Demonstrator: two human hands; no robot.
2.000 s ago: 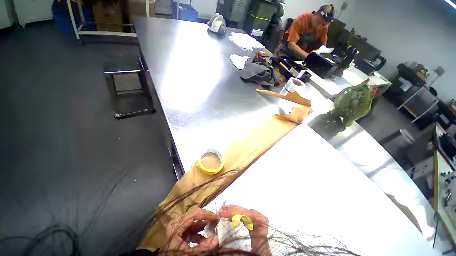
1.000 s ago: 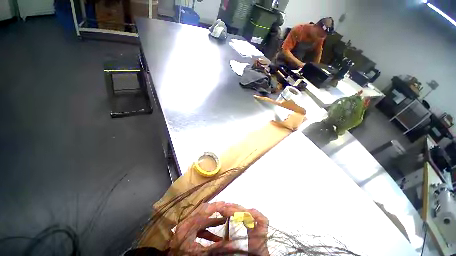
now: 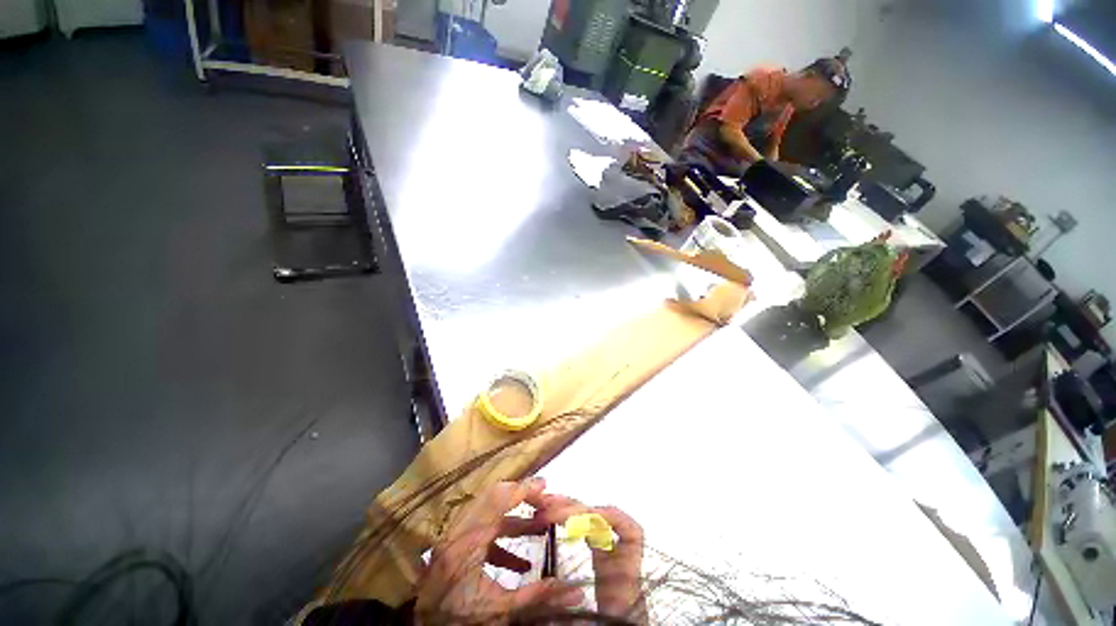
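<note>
A large white sheet (image 3: 734, 452) covers the near right of the table. My left hand (image 3: 483, 556) and my right hand (image 3: 612, 556) are close together at the bottom centre, with a small white piece or sheet corner (image 3: 575, 570) between them. A yellow tape piece (image 3: 590, 530) is on my right hand's fingers. My fingertips nearly meet above the white piece; strands of hair partly hide both hands. A yellow tape roll (image 3: 510, 401) lies on brown kraft paper (image 3: 600, 364) left of the sheet.
The shiny metal table (image 3: 465, 184) stretches ahead with dark cloth (image 3: 630, 202), a whitish roll (image 3: 710, 239) and scraps on it. A green bag-like object (image 3: 851, 287) stands right. A person in orange sits farther off. A black stool (image 3: 312, 196) stands left.
The view has shifted slightly. My hands have drawn closer around the white piece, and a dark narrow gap or edge now shows between them. The tape roll stays on the paper.
</note>
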